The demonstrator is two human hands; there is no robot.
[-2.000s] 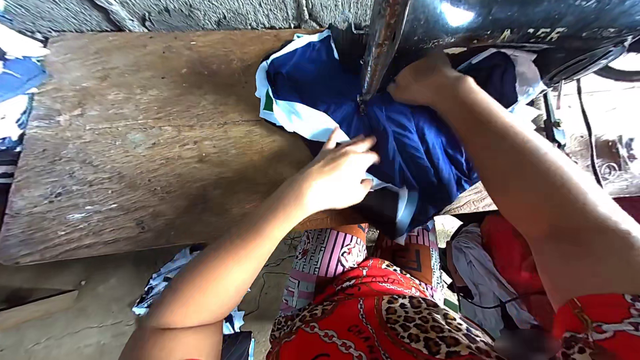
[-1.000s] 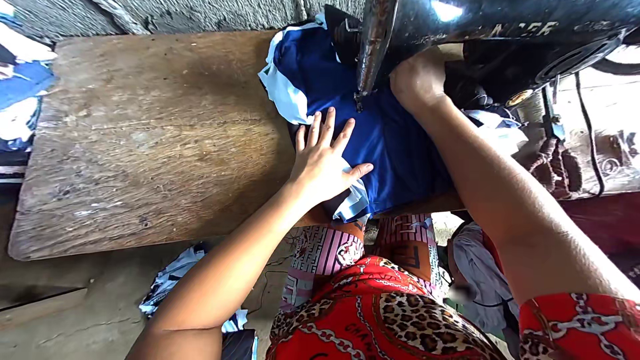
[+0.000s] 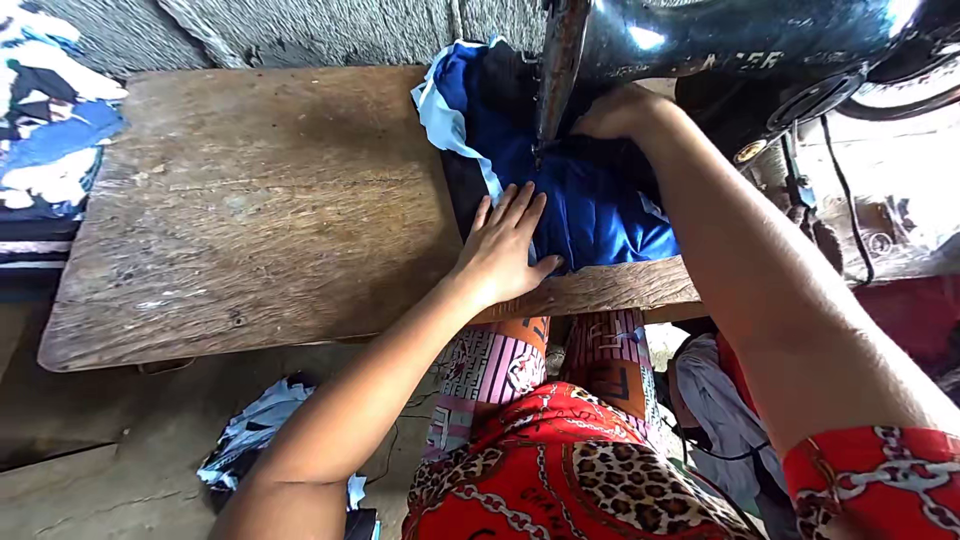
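Blue fabric with light-blue and black parts (image 3: 592, 210) lies on the wooden table under the needle area of a black sewing machine (image 3: 720, 41). My left hand (image 3: 510, 244) rests flat on the cloth in front of the needle, fingers apart, over the light-blue strip. Behind the needle bar, to its right, my right hand (image 3: 619, 112) reaches under the machine's arm onto the cloth; its fingers are largely hidden, so a grip cannot be made out.
The wooden tabletop (image 3: 262, 210) extends left from the cloth. A pile of fabric pieces (image 3: 52, 127) stands at the far left, more scraps (image 3: 262, 427) lie on the floor, and a rough grey wall (image 3: 337, 34) runs behind. A black cord (image 3: 847, 195) hangs at right.
The blue cloth has shifted and been rearranged beneath the machine; its light-blue edging now runs down toward my left hand. My left hand's fingers, loosely bent two seconds ago, are now spread flat.
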